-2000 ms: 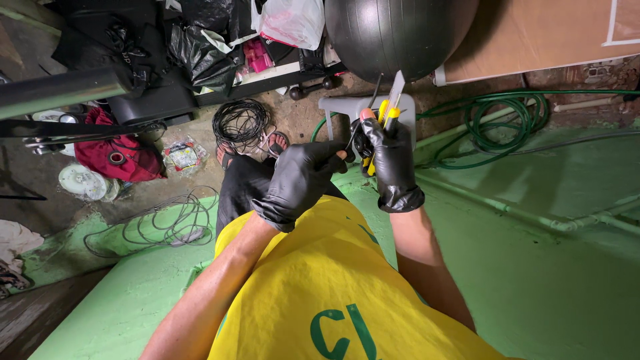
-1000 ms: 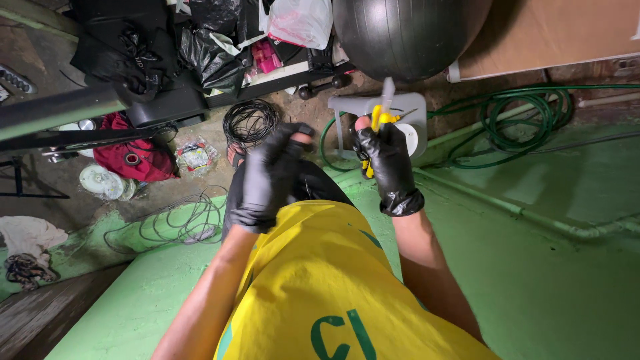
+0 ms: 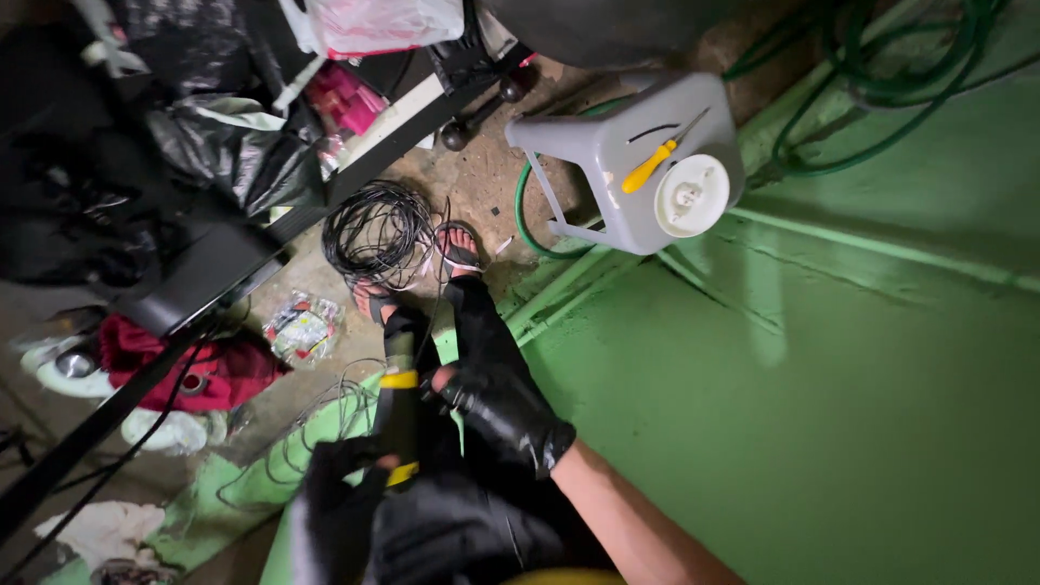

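My left hand (image 3: pixel 345 508), in a black glove with a bare thumb tip, is blurred at the lower left and closed about the lower end of a dark hand tool with yellow bands (image 3: pixel 400 422). Just right of the tool is my right hand (image 3: pixel 504 414), also gloved, its fingers curled; what they hold is unclear. A thin black cable (image 3: pixel 439 301) runs down towards them from near a coil of black cable (image 3: pixel 378 231). A yellow-handled screwdriver (image 3: pixel 647 168), a short black piece of cable (image 3: pixel 652 132) and a round white fitting (image 3: pixel 691 196) lie on a grey plastic stool (image 3: pixel 626 215).
Black plastic bags (image 3: pixel 244 154) and a dumbbell (image 3: pixel 479 118) lie ahead. A red bag (image 3: pixel 219 370) and a clear plastic packet (image 3: pixel 303 329) are at the left. A green hose (image 3: pixel 886 154) lies at the upper right, beside the green wall (image 3: pixel 812 431). My sandalled feet stand by the coil.
My right hand has moved away from the stool, down towards my legs. The screwdriver on the stool now shows clearly. My left hand is lower too. The view has tilted towards my feet.
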